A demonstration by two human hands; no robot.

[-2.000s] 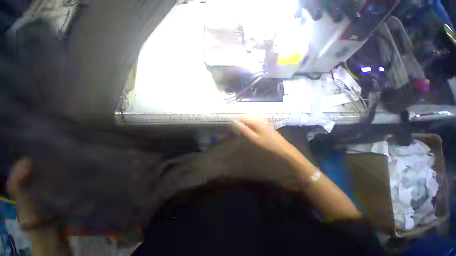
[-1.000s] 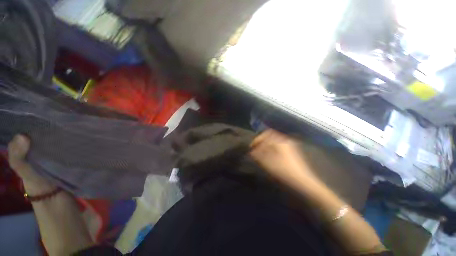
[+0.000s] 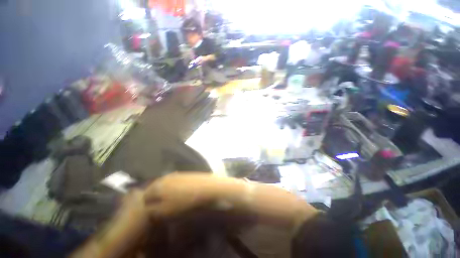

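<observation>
My right hand (image 3: 164,189) is badly blurred; its forearm reaches across the front of the view towards the left. My left hand (image 3: 133,204) is blurred beside it, with its forearm rising from the lower left. The fingers of both hands cannot be made out, nor whether they hold cloth. A small white piece (image 3: 118,180) lies just beyond them. Large dark brown-grey garment panels (image 3: 146,143) are spread left of the machine. A crumpled dark cloth bundle (image 3: 75,169) lies farther left. The overlock machine (image 3: 297,133) is partly washed out by lamp glare.
A control panel (image 3: 347,156) glows right of the machine. A scrap box (image 3: 386,239) with white scraps is at lower right. Dark thread cones (image 3: 48,118) line the far left. A clear plastic bag (image 3: 133,70) is near red material (image 3: 103,95). A person (image 3: 202,50) is behind the table.
The view has swung up, showing the room behind. My right forearm now crosses leftward and both hands are close together. The grey cloth seen stretched at my left hand is no longer distinguishable.
</observation>
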